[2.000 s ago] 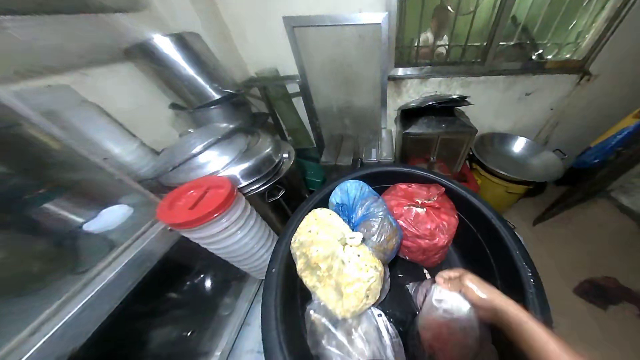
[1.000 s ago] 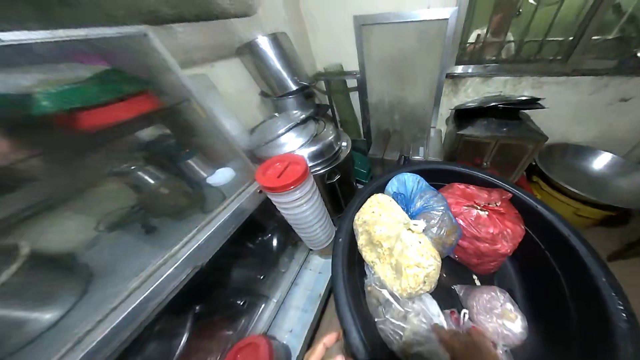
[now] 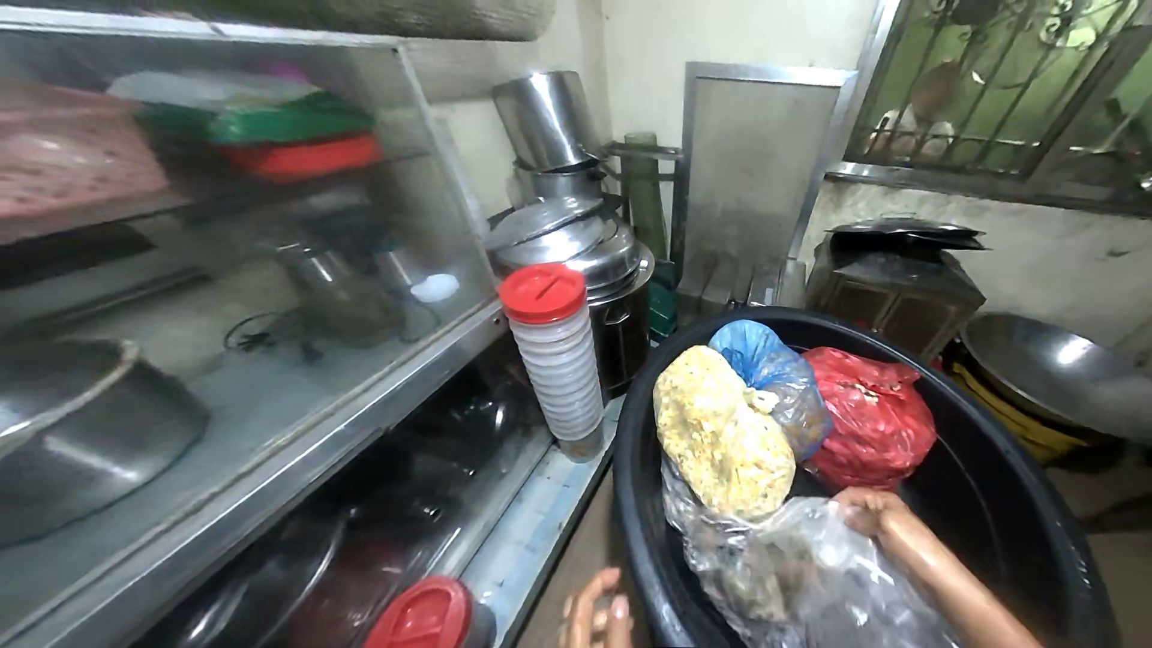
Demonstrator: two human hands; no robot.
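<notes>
My right hand reaches into a large black plastic tub, its fingers closed on the upper edge of a clear plastic bag. The bag's contents are dark and hard to make out. Just behind it lie a knotted bag of yellow food, a blue-tinted plastic bag and a red plastic bag. Outside the tub's left rim, at the bottom edge, my left hand has its fingers apart and holds nothing.
Left of the tub, a stack of clear containers with a red lid stands on a ledge beside a glass cabinet. Stacked metal pots are behind. A metal wok is at right. A person is visible through the barred window.
The view has swung left. My right hand now grips the clear bag, which stretches over where a pinkish bag showed a second ago. My left hand has come further into view.
</notes>
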